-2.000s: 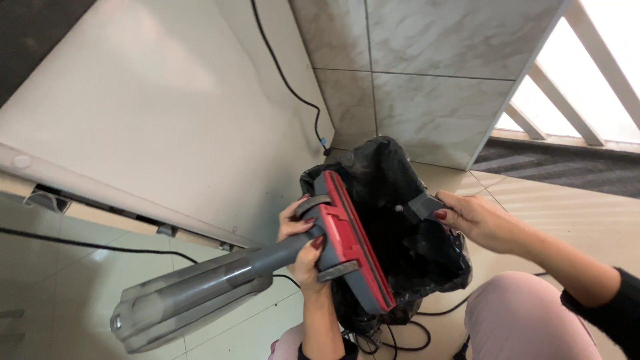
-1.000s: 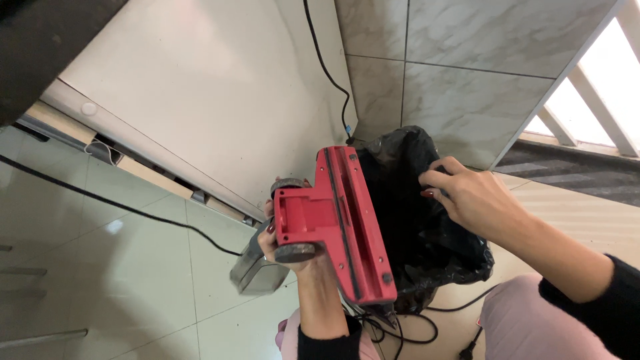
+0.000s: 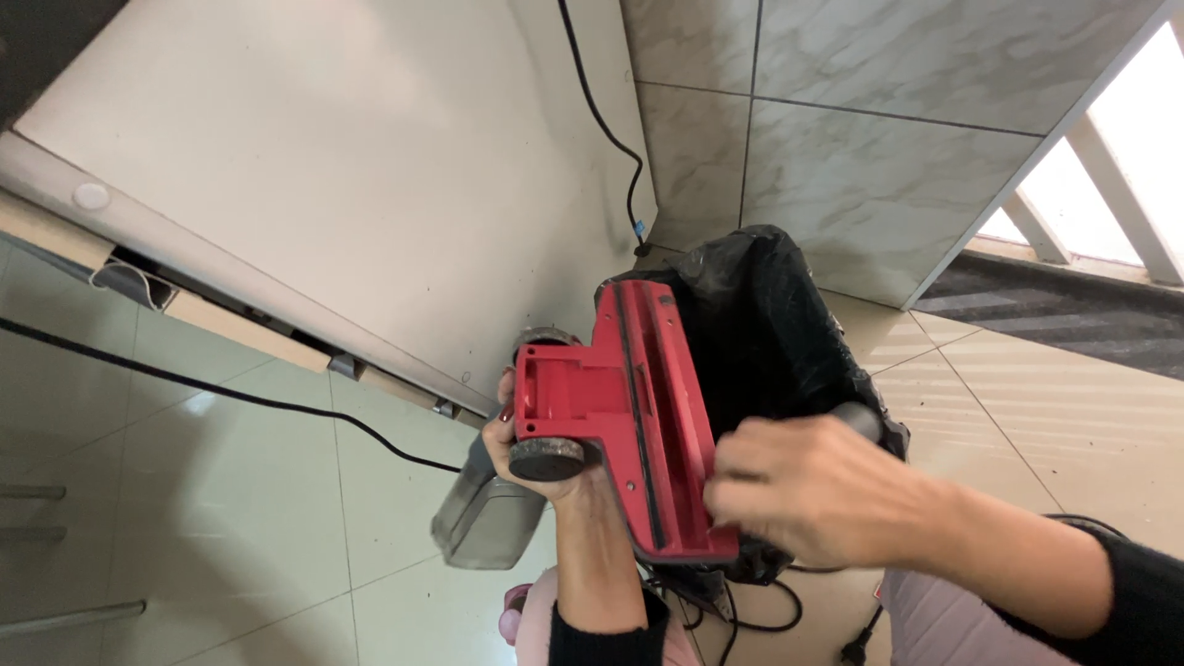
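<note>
My left hand [image 3: 546, 467] grips the neck of a grey and red vacuum cleaner, just behind its red floor head [image 3: 652, 416]. The head's underside, with a long slot and small wheels, faces me. The vacuum's grey translucent body [image 3: 495, 523] hangs below and left of that hand. My right hand [image 3: 805, 481], blurred, has its fingers at the lower right end of the head; whether they pinch anything cannot be seen. A grey rounded piece [image 3: 858, 421] shows beyond its knuckles. Behind the head stands a bin lined with a black plastic bag [image 3: 758, 305].
A white appliance or cabinet side [image 3: 324, 185] fills the upper left. A marbled tile wall [image 3: 888, 176] rises behind the bin. Black cable [image 3: 777, 615] lies coiled on the tiled floor by my knees, a plug [image 3: 860, 638] beside it. A dark mat [image 3: 1064, 310] lies at the right.
The red head has turned so its underside faces me. My right hand, which held a grey piece over the bin two seconds ago, has moved to the head's lower end.
</note>
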